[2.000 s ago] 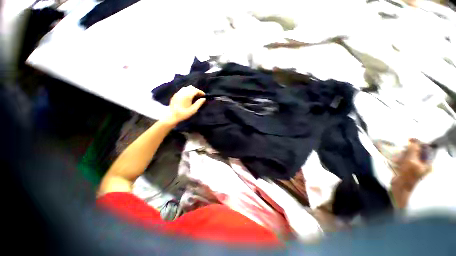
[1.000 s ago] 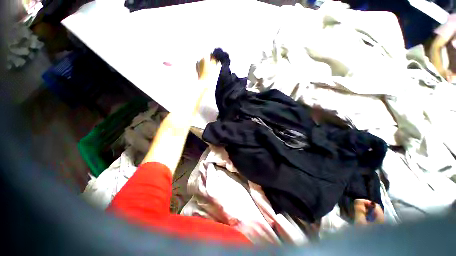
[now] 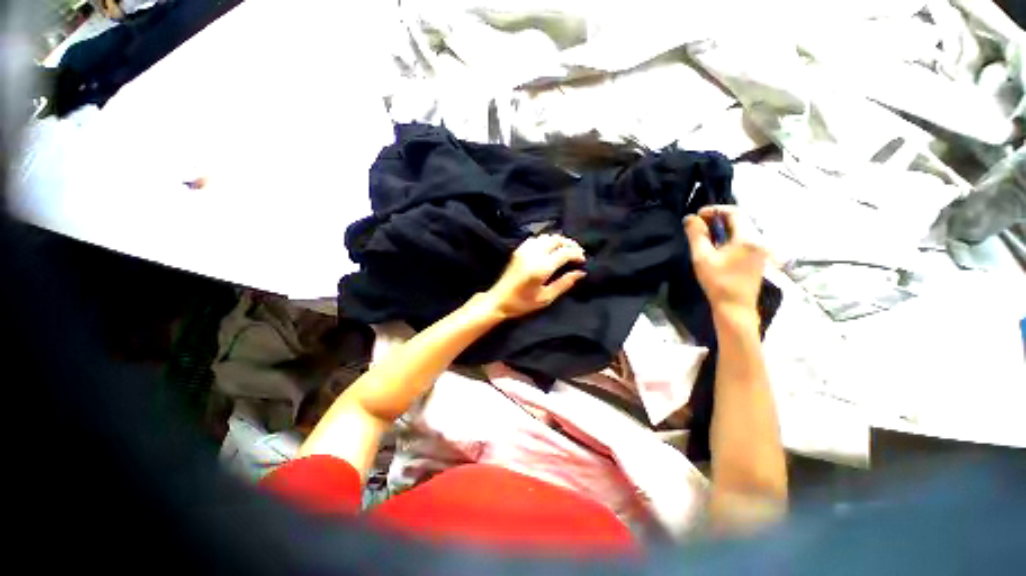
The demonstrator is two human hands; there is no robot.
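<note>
A dark garment (image 3: 450, 225) lies crumpled across the near edge of the white table and hangs toward my lap. My left hand (image 3: 542, 275) rests on the middle of it, fingers bent; whether it pinches the cloth cannot be told. My right hand (image 3: 726, 250) is at the garment's right end, fingers curled round a small dark blue tool (image 3: 719, 230), likely thread snips, mostly hidden in the palm. A short bright sliver, perhaps its tip, shows above against the dark cloth.
A pale garment heap (image 3: 630, 101) covers the far and right side of the white table (image 3: 270, 146). A small reddish-topped object (image 3: 196, 182) stands at left. Dark cloth (image 3: 135, 45) lies far left. Grey-brown pieces (image 3: 259, 360) are piled low left. Pale pinkish cloth (image 3: 484, 422) covers my lap.
My left hand has come back from the far left onto the garment's middle. The garment's raised left end now lies bunched. My right hand has moved up from the lower edge to the garment's right end.
</note>
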